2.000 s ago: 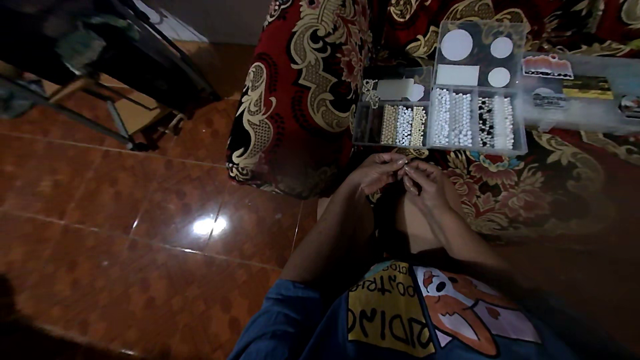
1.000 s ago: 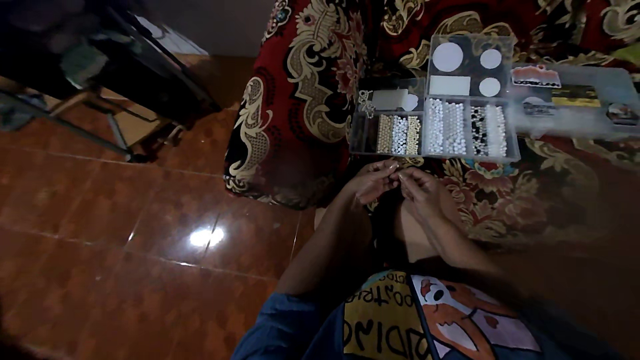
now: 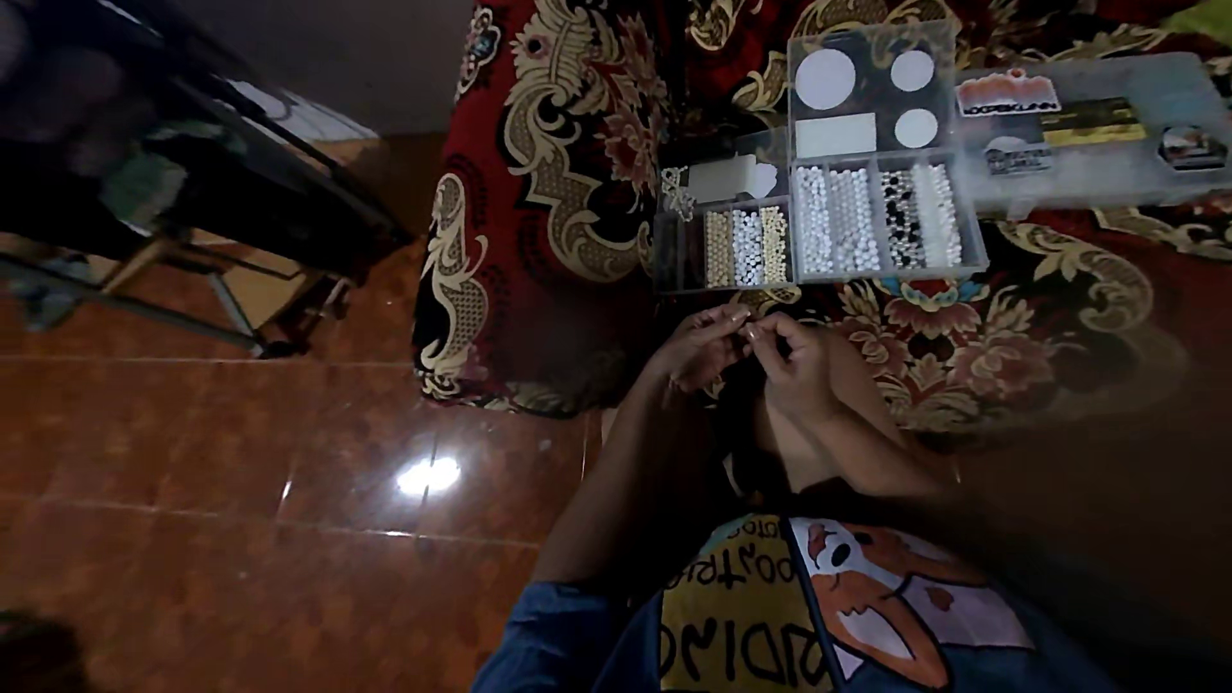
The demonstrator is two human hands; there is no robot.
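My left hand (image 3: 707, 348) and my right hand (image 3: 791, 364) meet at the fingertips above my lap, thumbs and forefingers pinched close together. Something tiny may sit between them, too small and dim to make out. Just beyond my hands lies an open clear plastic compartment box (image 3: 890, 276) with rows of white, grey and black-and-white beads (image 3: 902, 219). Against its left side is a smaller open clear box (image 3: 664, 265), holding gold, white and cream beads (image 3: 747, 248). A loose white strand (image 3: 677, 192) rests in its upper left part, beside a pale rectangular block (image 3: 722, 179).
A closed translucent plastic case (image 3: 1049, 183) with stickers lies right of the bead boxes. Everything stands on a red floral-patterned sofa cover (image 3: 568, 318). At left, a dark metal-framed rack (image 3: 221, 308) with cloth on it stands on the red tiled floor (image 3: 289, 577).
Both hands stay together at the fingertips, with only small shifts of the fingers. The bead boxes and case have not plainly moved.
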